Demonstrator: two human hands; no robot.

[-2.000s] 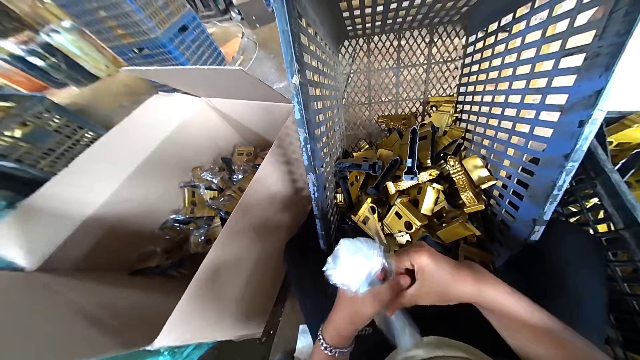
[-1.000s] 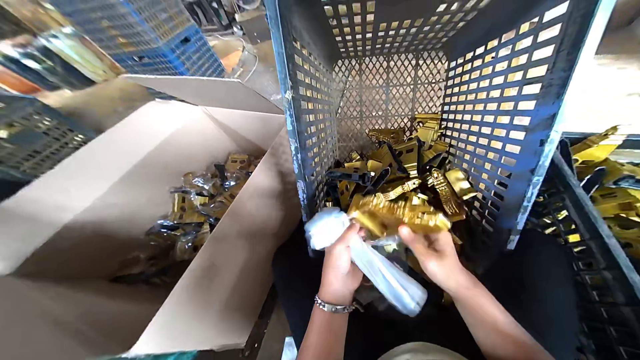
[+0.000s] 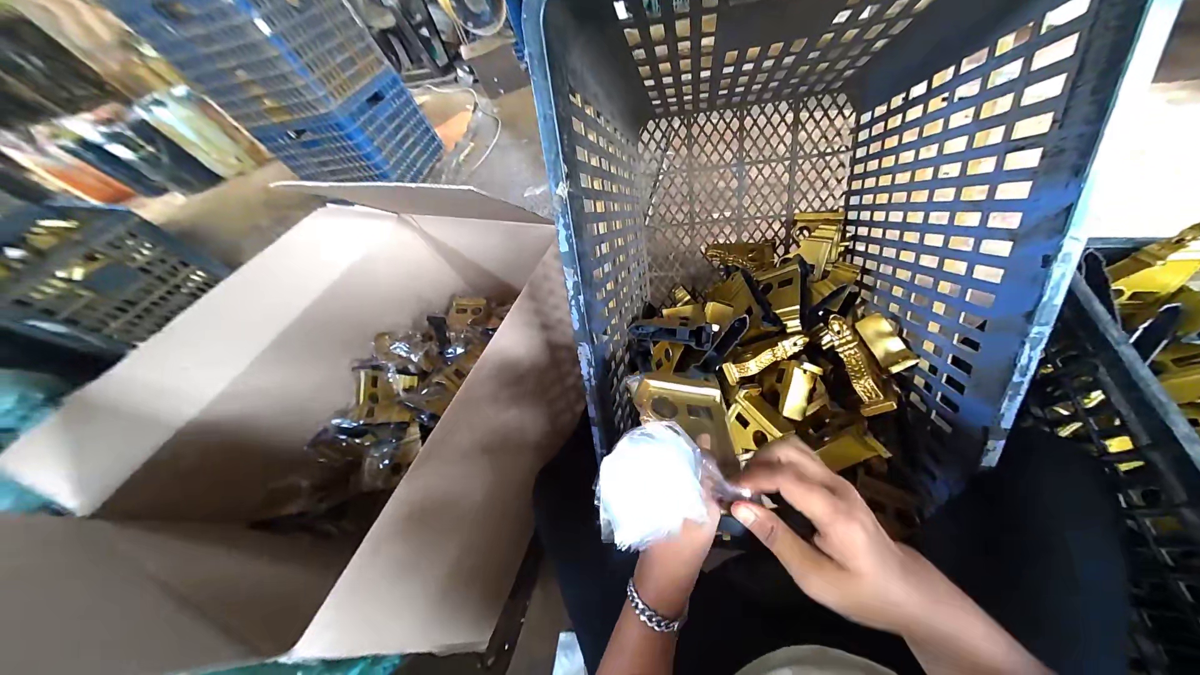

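Note:
My left hand (image 3: 689, 544), a chain bracelet (image 3: 653, 609) at its wrist, holds a bundle of clear plastic bags (image 3: 653, 483) that hides most of its fingers. Just beyond the bundle is a gold-coloured bracket (image 3: 689, 408) with round and square holes, which seems to be inside clear plastic. The thumb and fingers of my right hand (image 3: 825, 534) pinch the plastic at the near end of this part. In the dark plastic crate (image 3: 975, 216) ahead lies a pile of gold-coloured ornate parts (image 3: 853, 366) and black parts (image 3: 675, 333).
An open cardboard box (image 3: 450, 525) on the left holds several bagged gold and black parts (image 3: 384, 394). Blue crates (image 3: 328, 122) are stacked at the back left, with another dark crate (image 3: 103, 272) at the far left. A crate (image 3: 1148, 366) with gold parts stands at the right.
The gold part, held crosswise between both hands one second ago, is now at the left above the bundle and appears bagged. My right hand has moved to the plastic's near end.

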